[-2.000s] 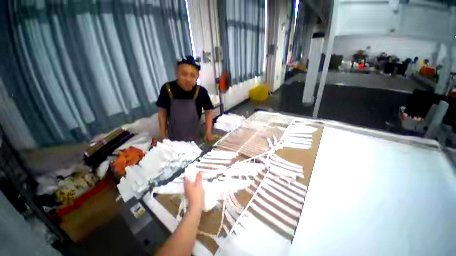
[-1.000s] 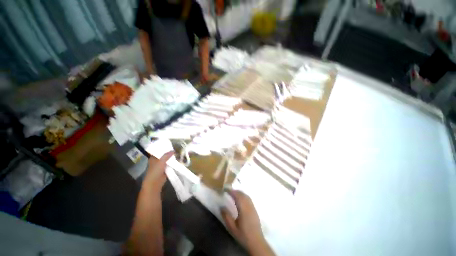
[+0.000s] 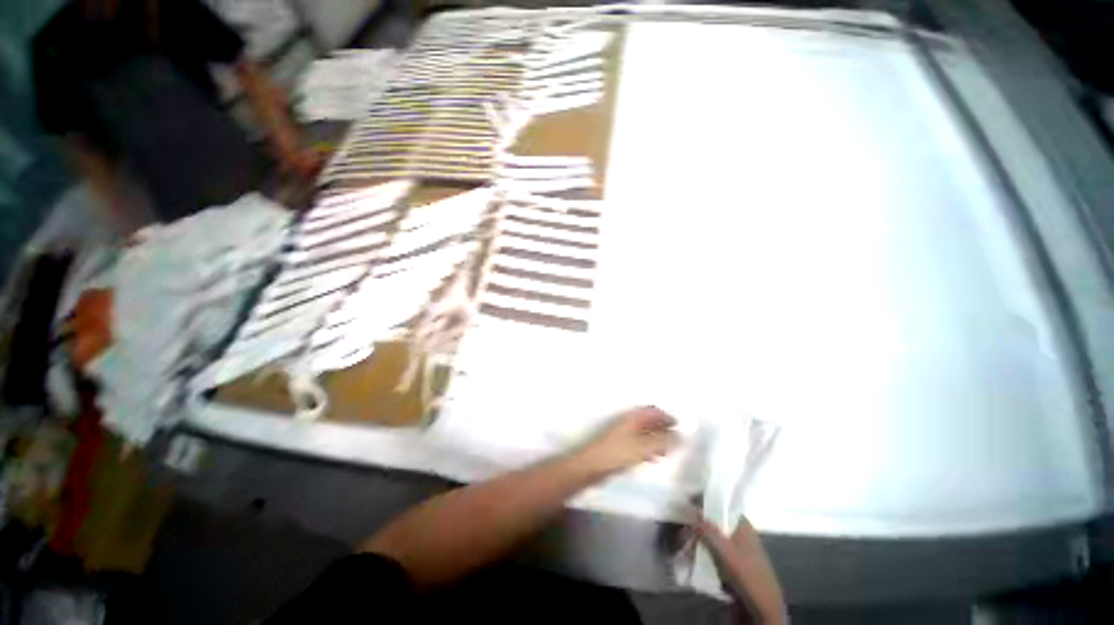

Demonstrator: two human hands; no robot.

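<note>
My left hand [image 3: 632, 442] is over the near part of the white fabric lay [image 3: 806, 281]. Its fingers look curled and blurred; I cannot tell whether they hold anything. My right hand [image 3: 738, 564], at the near table edge, is closed on white fabric pieces [image 3: 731, 470], which stick up above the hand and hang below it. To the left, white cut strips [image 3: 538, 271] lie in comb-like rows with brown underlay paper [image 3: 367, 388] showing between them. Loose curling offcuts [image 3: 310, 396] lie near the front left.
Stacked white pieces [image 3: 202, 299] lie along the left table edge, with another white pile [image 3: 346, 83] farther back. A person in a dark apron [image 3: 165, 116] stands at the left, one hand by the table. Orange cloth [image 3: 93, 325] lies beyond the stack. The table's dark edge [image 3: 880, 559] runs in front.
The view has turned right and down. Both hands have moved from the table's left corner rightward along the front edge. The white pieces, earlier between both hands, are now at my right hand.
</note>
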